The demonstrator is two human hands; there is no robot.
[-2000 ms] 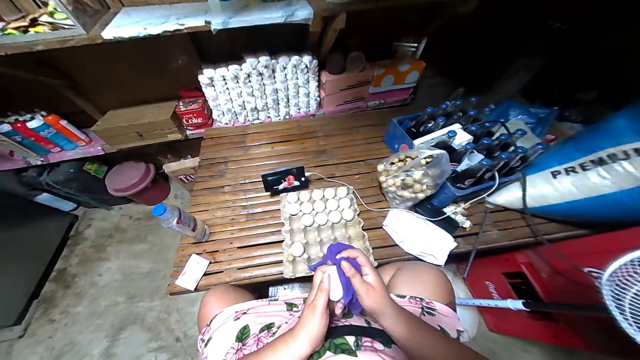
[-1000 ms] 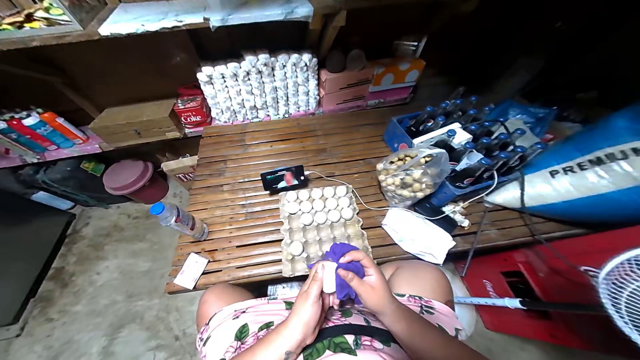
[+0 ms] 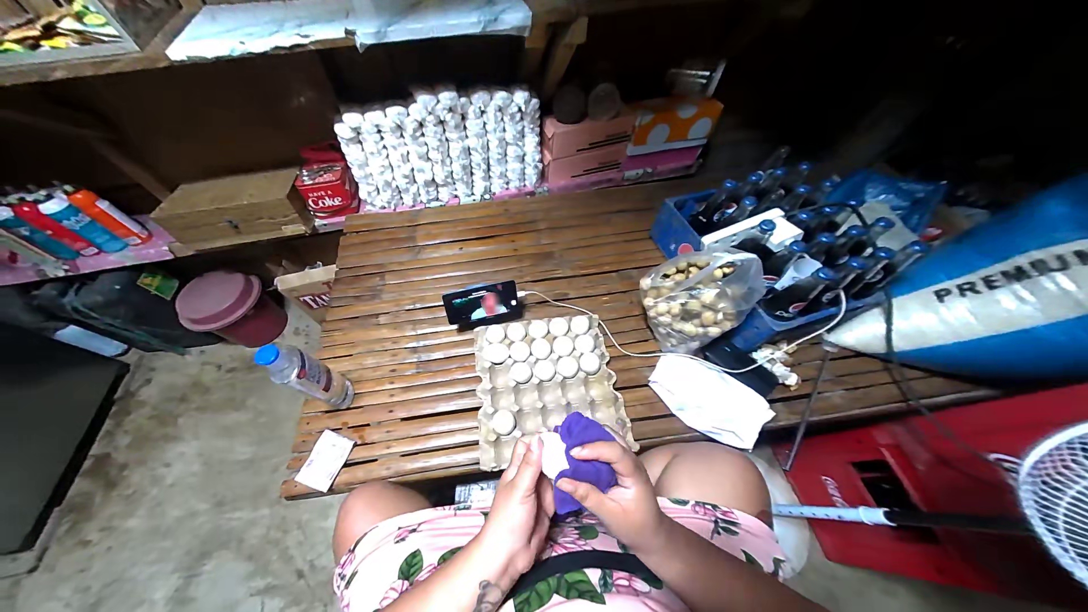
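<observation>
Just above my lap, my left hand point(image 3: 524, 493) grips a white egg point(image 3: 553, 456) from the left side. My right hand point(image 3: 614, 489) holds a purple cloth point(image 3: 586, 423) against the egg's right side. Both hands are near the front edge of a pulp egg tray point(image 3: 552, 395). White eggs point(image 3: 541, 348) fill much of the tray's far rows, and one egg point(image 3: 503, 422) sits alone near its front left. The palms and the egg's underside are hidden.
A propped phone point(image 3: 482, 304) with a charging cable stands behind the tray on the slatted bamboo table point(image 3: 408, 280). To the right are a bag of small round produce point(image 3: 699, 302), a white cloth point(image 3: 711, 399) and a blue bottle crate point(image 3: 676, 225). A plastic bottle point(image 3: 306, 376) and paper point(image 3: 324, 461) lie left.
</observation>
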